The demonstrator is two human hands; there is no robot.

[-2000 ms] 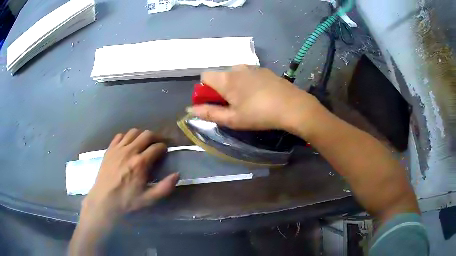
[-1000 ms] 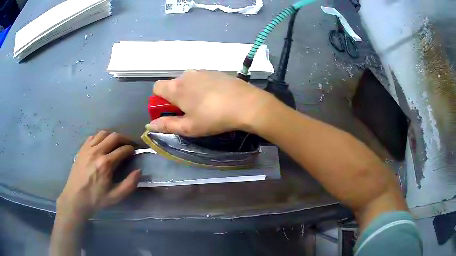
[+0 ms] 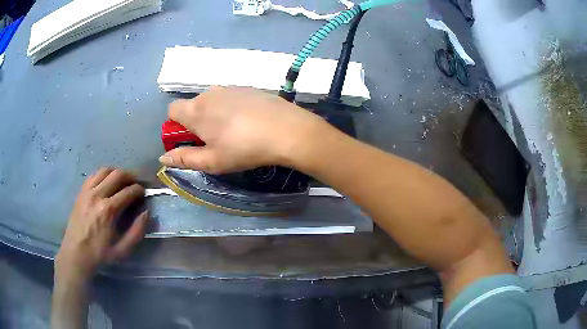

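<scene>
My right hand is closed round the red handle of the steam iron. The iron's sole lies over the upper edge of a grey template near the table's front. White fabric shows as narrow strips along the template's lower and upper edges. My left hand rests at the left end of the template, fingers bent and thumb apart, pressing down there. Its fingertips hide that end, so whether they pinch the fabric is unclear.
A white stack lies behind the iron, another stack at the back left. The green hose and black cable cross the first stack. A tagged tie strip, snips and dark iron rest lie further back and right.
The iron in my right hand has moved left along the piece, uncovering more white edge on the right. My left hand has also shifted left. The view has shifted slightly.
</scene>
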